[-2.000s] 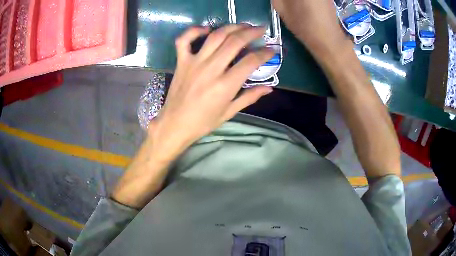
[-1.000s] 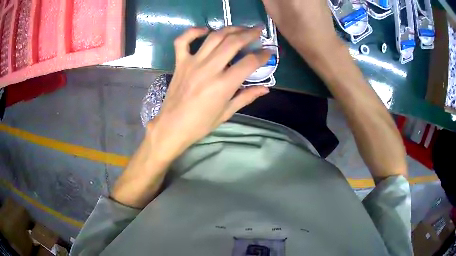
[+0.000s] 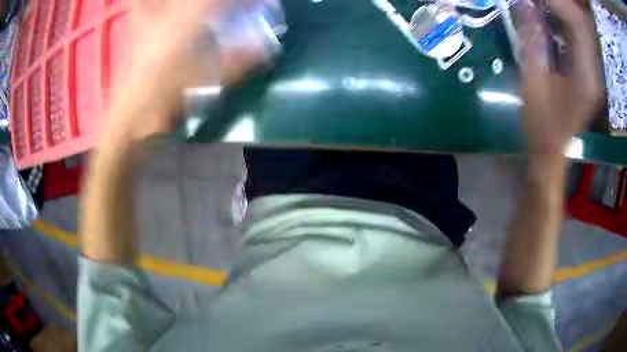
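Note:
My left hand (image 3: 175,58) is blurred at the upper left, over the right side of the salmon tray. Its fingers are around a white and clear housing (image 3: 271,24) with some blue showing; most of the housing is hidden or smeared. My right hand (image 3: 567,89) is blurred at the upper right, over the waiting units there, beside the small-parts box. Whether its fingers grip a unit cannot be told. A white-framed unit with a blue block (image 3: 440,36) lies on the bench between the hands. Two small white rings (image 3: 467,74) lie near it.
The compartmented salmon tray (image 3: 58,89) is at the left. The green bench top (image 3: 330,117) has its front edge before my body. The small-parts box with tiny pale pieces (image 3: 614,62) is at the far right. Red containers (image 3: 601,196) stand below the bench at both sides.
My left hand has moved left with the housing from the middle of the bench. My right hand has moved right, from the middle to the waiting units. The view has shifted.

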